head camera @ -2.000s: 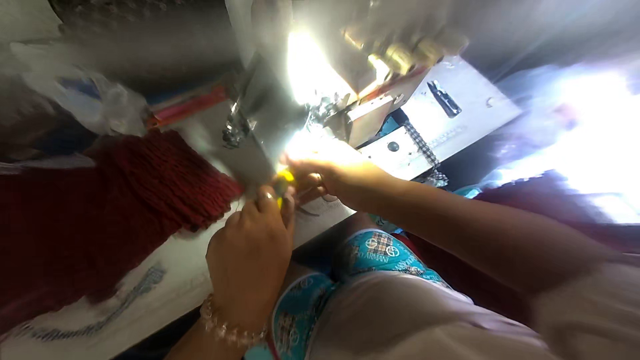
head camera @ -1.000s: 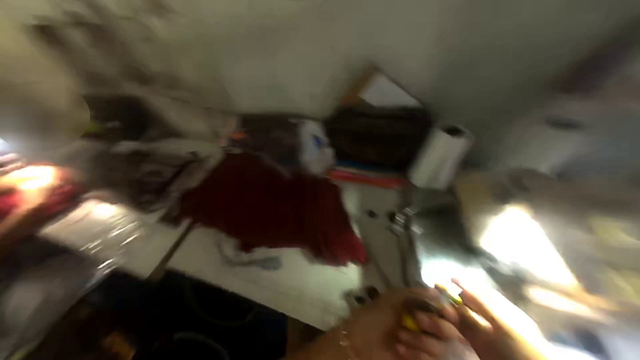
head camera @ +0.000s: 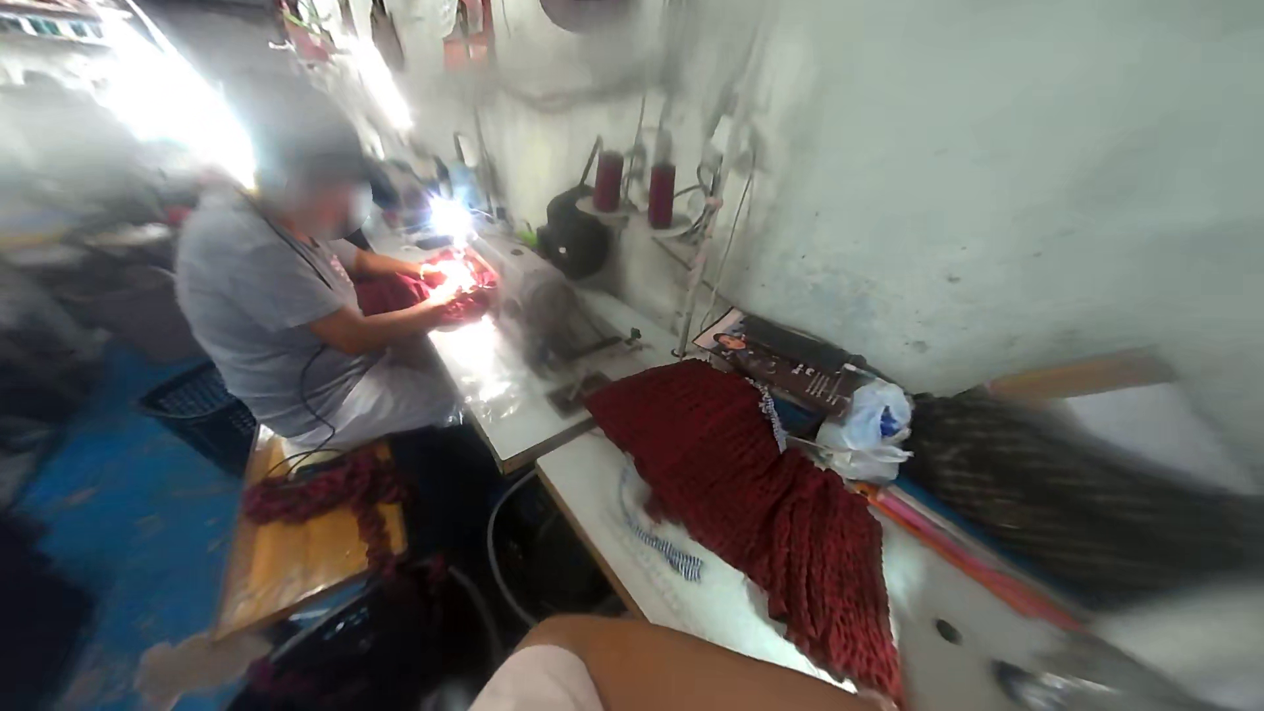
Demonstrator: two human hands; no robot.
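Neither of my hands shows in the head view; only a forearm and a pale sleeve cross the bottom edge, and the hand beyond them is cut off. Dark red ruffled fabric (head camera: 750, 484) lies across the white sewing table (head camera: 592, 494), just above that forearm. A short checked strip (head camera: 671, 555) rests beside the fabric on the table. What either hand holds cannot be seen.
A co-worker (head camera: 286, 286) sits at a lit sewing machine (head camera: 553, 306) with red fabric (head camera: 464, 291). Thread cones (head camera: 662, 196) stand behind. A plastic bag (head camera: 869, 430) lies near the wall. A wooden bench (head camera: 306, 553) holds dark red fabric.
The view has swung far to the left. My hands, seen earlier together with a small yellow thing, are out of view now. The co-worker has come into view.
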